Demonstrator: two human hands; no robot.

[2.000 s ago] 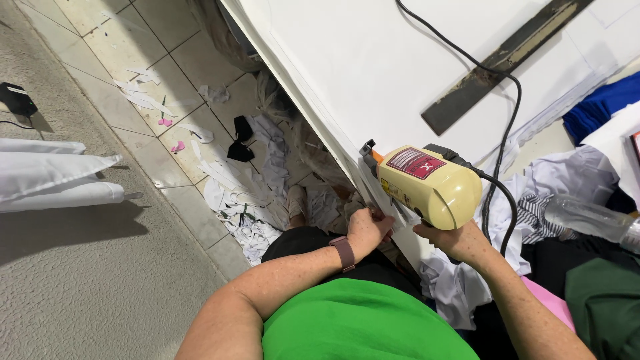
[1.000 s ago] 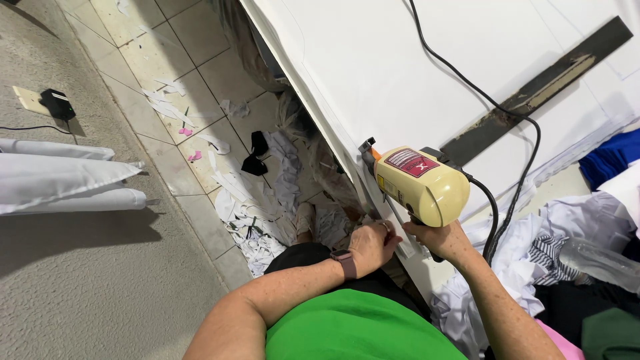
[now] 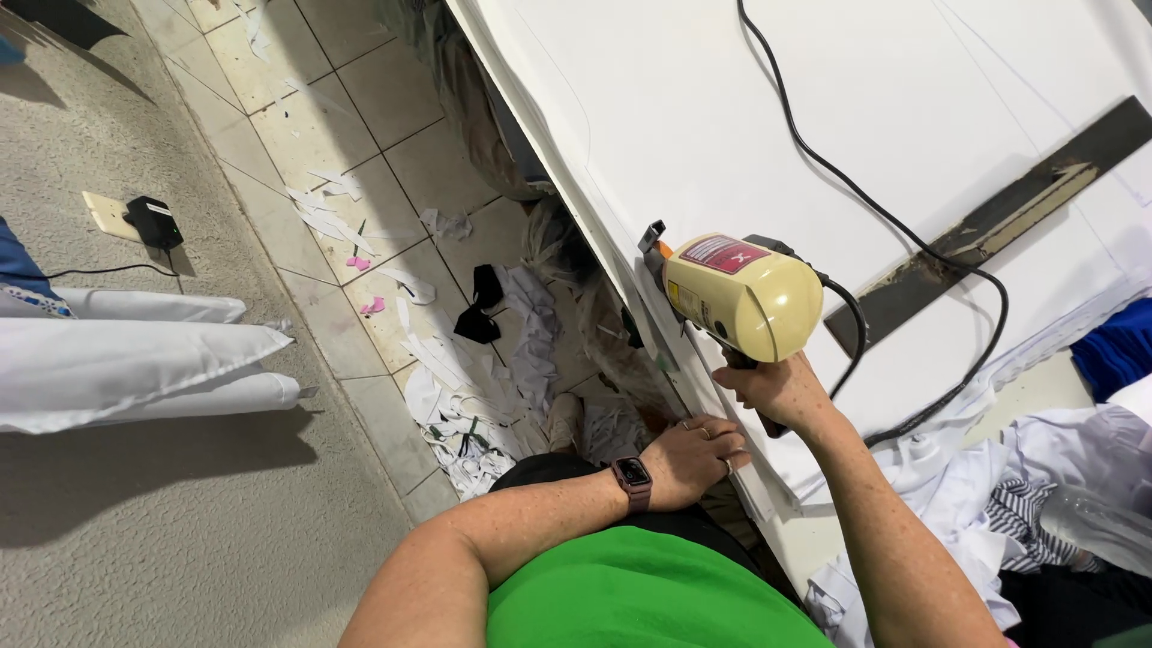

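Note:
My right hand (image 3: 778, 391) grips the dark handle of a cream-coloured electric fabric cutting machine (image 3: 751, 292), whose metal foot points to the upper left at the table's edge. The machine stands on layered white fabric (image 3: 666, 117) with faint drawn lines. My left hand (image 3: 697, 461), with rings and a watch at the wrist, lies on the edge of the fabric just below the machine; whether its fingers pinch the layers cannot be told. A black power cord (image 3: 832, 171) runs from the machine across the fabric.
A long dark metal bar (image 3: 990, 220) lies on the fabric. Crumpled white cloth (image 3: 954, 513), a clear plastic bottle (image 3: 1102, 531) and blue fabric (image 3: 1116, 351) are at the right. Scraps (image 3: 459, 441) litter the tiled floor; white garments (image 3: 135, 369) hang by the wall at left.
The cutting machine and my right hand have stayed near the same stretch of the table's edge. My left hand stays beside them. The view has shifted somewhat.

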